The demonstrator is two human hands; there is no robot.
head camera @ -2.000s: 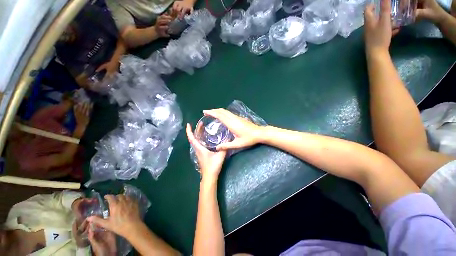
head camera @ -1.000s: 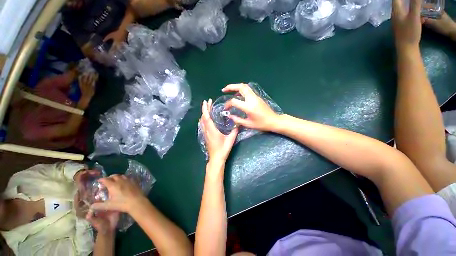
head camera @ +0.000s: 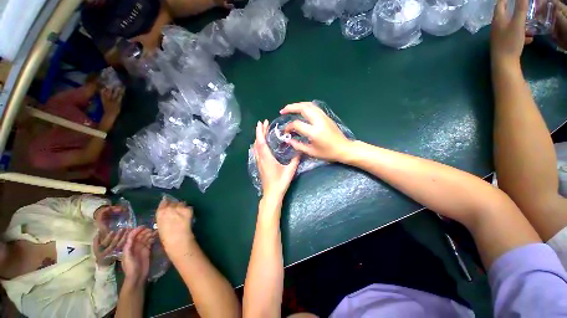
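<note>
A clear round container (head camera: 283,144) stands between my hands above the dark green tabletop, with its opening towards me. My left hand (head camera: 273,163) cups its near left side, fingers along the rim. My right hand (head camera: 318,135) lies over its right side, with curled fingertips at its middle, by a small white patch that may be glare. A crinkled clear poly bag (head camera: 253,169) shows around and beneath the container and both hands. My fingers hide part of the container. Whether it is inside the bag is unclear.
Bagged containers (head camera: 180,130) heap at left, and more (head camera: 398,22) line the far side. Neighbouring hands (head camera: 174,223) work at lower left, facing a person in cream (head camera: 56,261). Another arm (head camera: 519,105) reaches in at right. The table edge (head camera: 348,241) runs diagonally below my hands.
My right fingertips have moved from the container's rim to its middle. My left hand keeps its hold. The neighbour's hands at lower left have moved apart. The whole view has shifted slightly.
</note>
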